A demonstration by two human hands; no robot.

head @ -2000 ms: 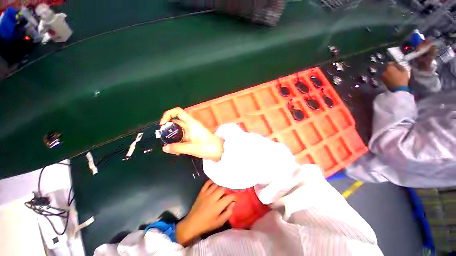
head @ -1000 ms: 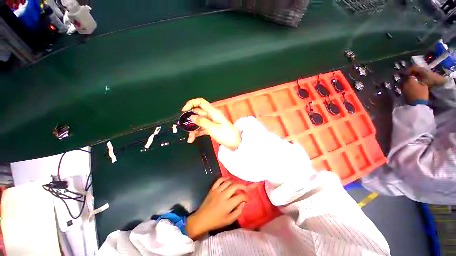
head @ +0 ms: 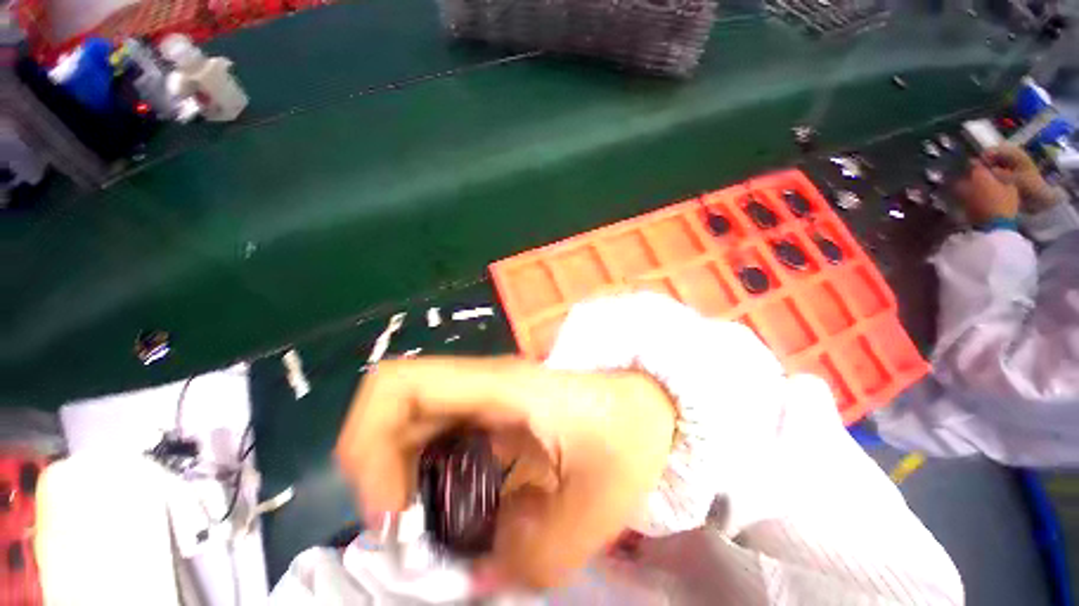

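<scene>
My right hand [head: 538, 408], blurred and close to the camera, is shut on a round dark glossy disc [head: 463, 491] with striped reflections. The disc faces up between the curled fingers and thumb. My left hand cannot be made out; only its white sleeve [head: 325, 580] shows at the bottom edge, and the rest is hidden or blurred around the disc. The orange-red tray [head: 627, 249] lies to the right, partly covered by my right sleeve. Several dark discs with thin tails [head: 790, 252] lie in its far-right pockets.
A green belt [head: 391, 166] runs behind the bench. White strips [head: 296, 373] lie along its near edge. A black cable [head: 178, 450] lies on white paper at left. A white bottle [head: 213, 89] is at upper left. Another person's hands [head: 994, 189] are at right, near small shiny parts [head: 848, 166].
My right hand has brought the disc from the belt edge down and close to my body. My left hand no longer shows clearly by the tray's near edge. The view has shifted a little.
</scene>
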